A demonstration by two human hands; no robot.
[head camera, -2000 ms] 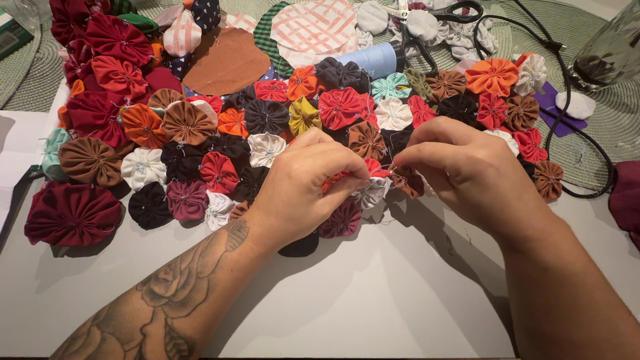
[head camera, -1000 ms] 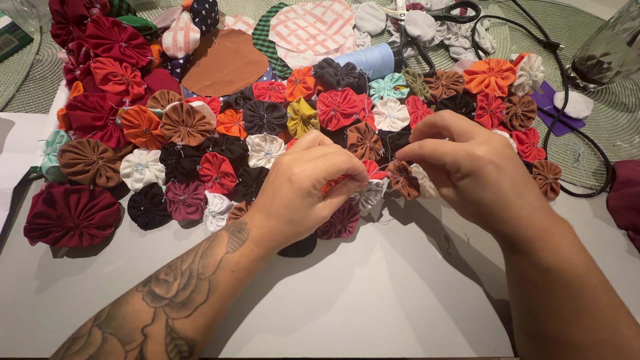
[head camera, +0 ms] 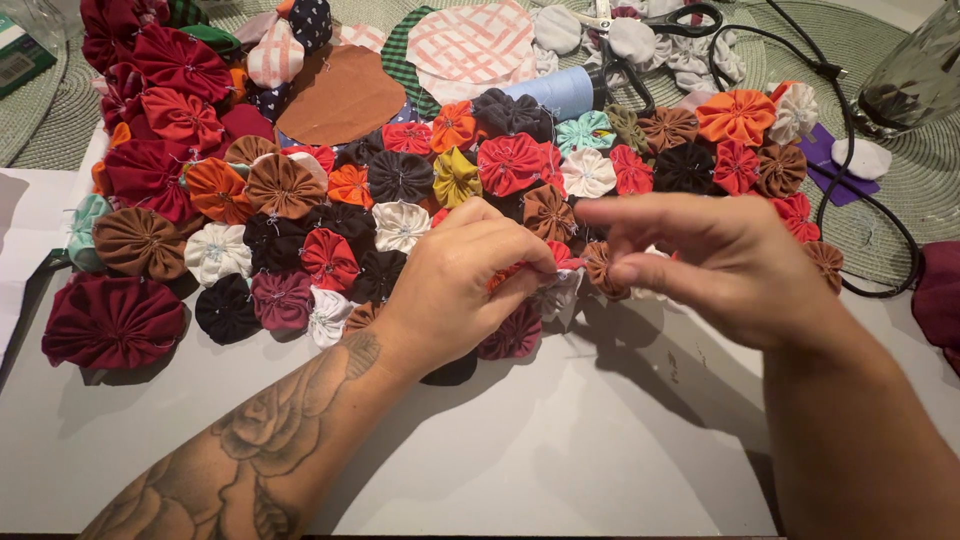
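Observation:
Many gathered fabric yo-yos in red, brown, black, white and orange lie joined in a wide patch. My left hand (head camera: pixel 480 277) pinches the edge of a red fabric yo-yo (head camera: pixel 562 256) near the patch's lower middle. A grey-white yo-yo (head camera: pixel 559 294) hangs just below those fingertips. My right hand (head camera: pixel 697 262) is just to the right, thumb and forefinger apart, beside a small brown yo-yo (head camera: pixel 602 270). Whether a needle or thread lies between its fingers cannot be made out. Above the hands are a larger brown yo-yo (head camera: pixel 549 213) and a white one (head camera: pixel 589 172).
Behind the patch lie a light blue thread spool (head camera: pixel 555 91), black-handled scissors (head camera: pixel 630 79), a brown fabric circle (head camera: pixel 341 94) and checked fabric circles (head camera: pixel 471 41). A black cable (head camera: pixel 847 150) curves at right, near a glass vessel (head camera: pixel 911 75). A white board (head camera: pixel 525 450) lies underneath.
My right thumb and forefinger, close together two seconds ago, have moved apart. My left hand keeps its pinch in the same place.

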